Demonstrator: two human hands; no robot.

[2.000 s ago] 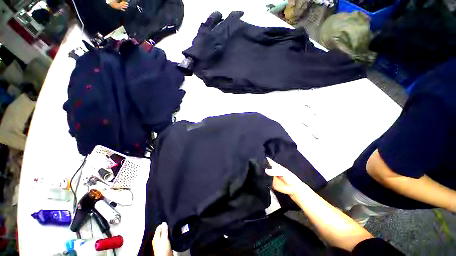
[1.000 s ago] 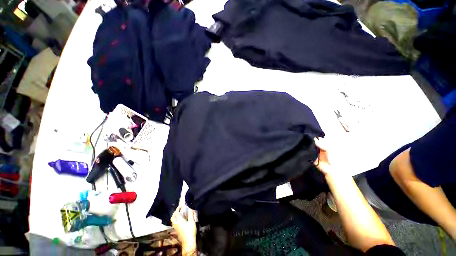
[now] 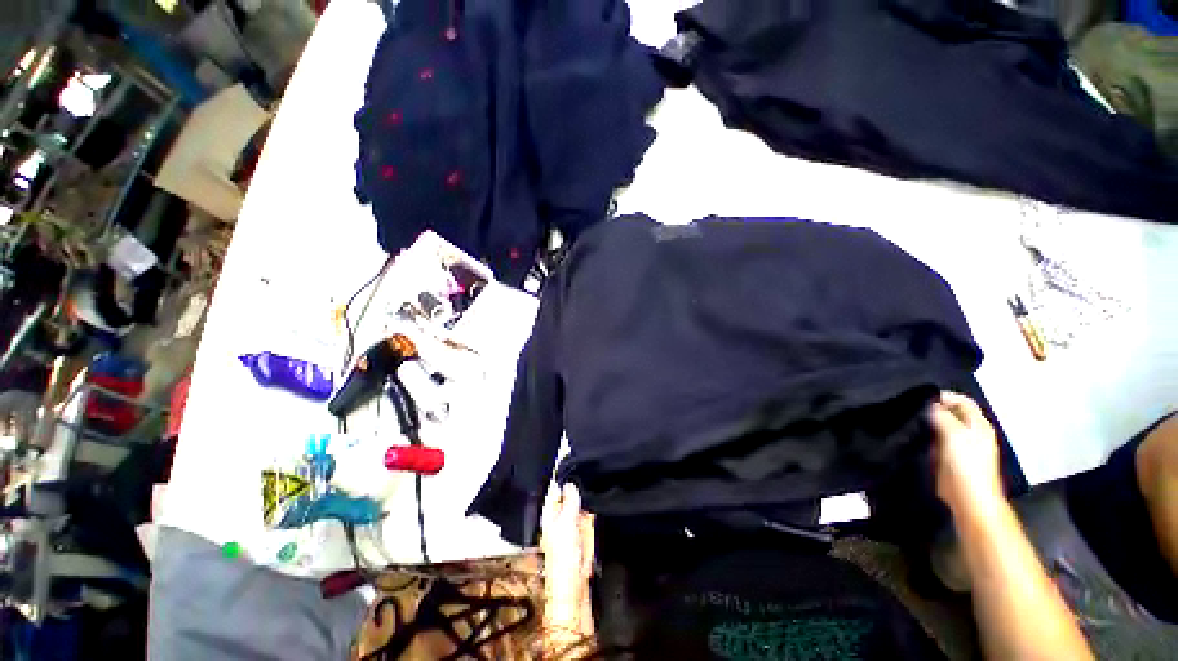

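A dark garment (image 3: 762,323) lies in front of me on the white table, its body spread wide and its opening turned towards me, showing a darker inside. One sleeve hangs down at its left. My right hand (image 3: 962,446) is closed on the garment's edge at the right of the opening. My left hand (image 3: 566,549) is at the lower left edge of the garment, near the sleeve. Its fingertips are at or under the cloth, and I cannot tell whether they grip it.
Navy garments with red buttons (image 3: 504,116) and a second dark garment (image 3: 904,97) lie beyond. At left are a white basket (image 3: 433,265), a heat gun (image 3: 381,375), a purple bottle (image 3: 291,375) and a red cylinder (image 3: 415,458). Snips (image 3: 1027,328) lie right. A person's arm (image 3: 1159,471) is at the right edge.
The view has shifted, so the table's things sit further right. The garment lies flatter and wider, its opening edge lower towards me. Both hands remain at its near corners.
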